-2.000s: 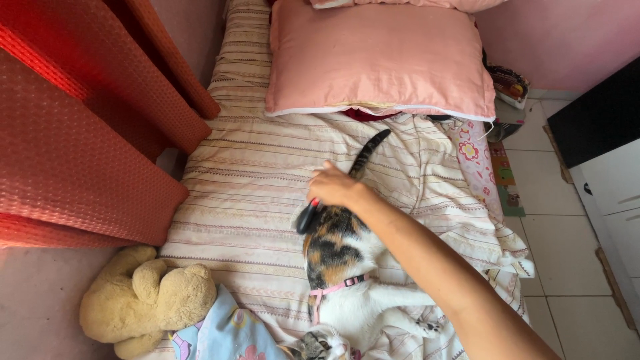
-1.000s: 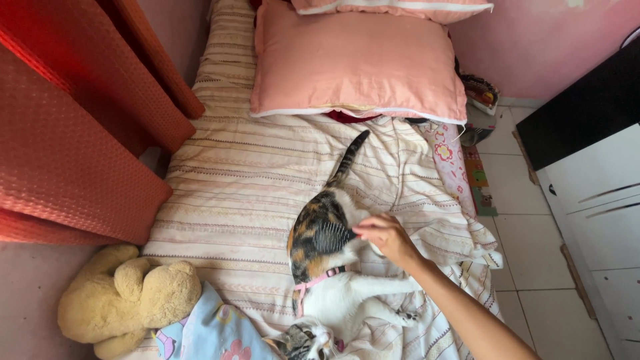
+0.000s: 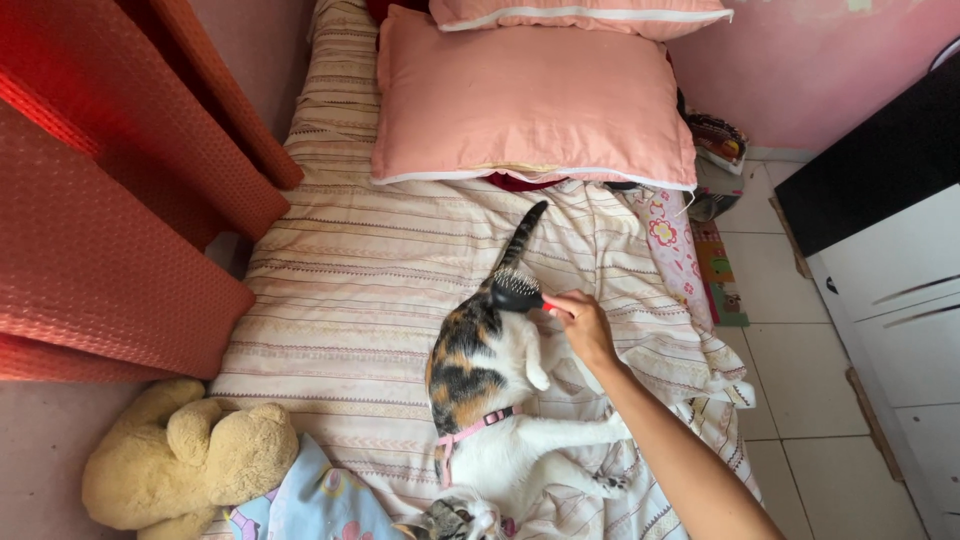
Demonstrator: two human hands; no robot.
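My right hand (image 3: 583, 324) is closed on the red part of a black pet brush (image 3: 516, 291), whose metal pins face up. The brush is over the hindquarters of a calico cat (image 3: 469, 367), near the base of its dark tail. The cat lies on its side on a striped bedsheet (image 3: 337, 300), head toward the lower edge of the view and legs stretched to the right. A pink harness (image 3: 480, 425) with a dark buckle goes round its body. My left hand is out of view.
Pink pillows (image 3: 532, 97) lie at the top of the bed. A tan plush toy (image 3: 191, 457) and a blue patterned cloth (image 3: 319, 499) are at lower left, below red curtains (image 3: 97, 247). Right of the bed are floor tiles (image 3: 814, 382) and a white-and-black cabinet (image 3: 907, 315).
The brush first lies by the cat's back, then pins down on its side, and is now near the tail base with pins up. My right hand has moved with it.
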